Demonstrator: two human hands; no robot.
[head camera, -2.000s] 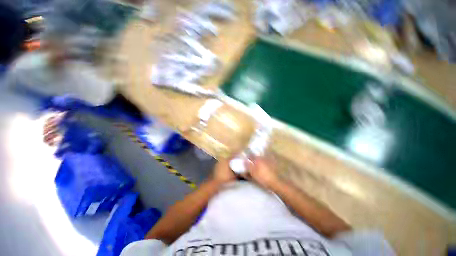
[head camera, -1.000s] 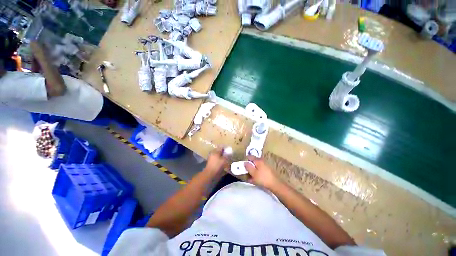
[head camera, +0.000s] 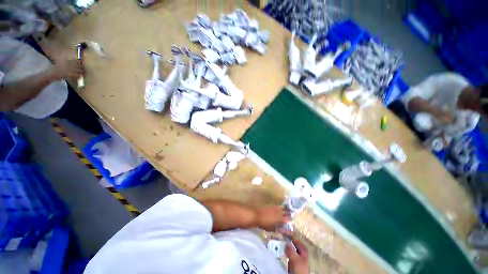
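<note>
My left hand (head camera: 274, 217) reaches over the bench edge beside the belt, its fingers at a short row of white oval parts (head camera: 297, 201). The fingers are blurred, and whether they grip a part is unclear. My right hand (head camera: 298, 258) is low in the picture, close to my shirt, with its fingers around a white oval plate (head camera: 276, 247). A small white rounded piece (head camera: 257, 181) lies loose on the bench. Several small white fittings (head camera: 223, 167) lie at the bench corner.
Grey-white arm assemblies (head camera: 195, 101) and housings (head camera: 227, 35) cover the tan table (head camera: 128, 59). One assembly (head camera: 356, 176) lies on the green belt (head camera: 289, 134). People work at far left and right. Blue bins (head camera: 115, 160) stand below left.
The view has turned and shifted towards the left table. My left hand has moved from near the oval plate to the row of white parts. The small white piece it held is now not visible in it.
</note>
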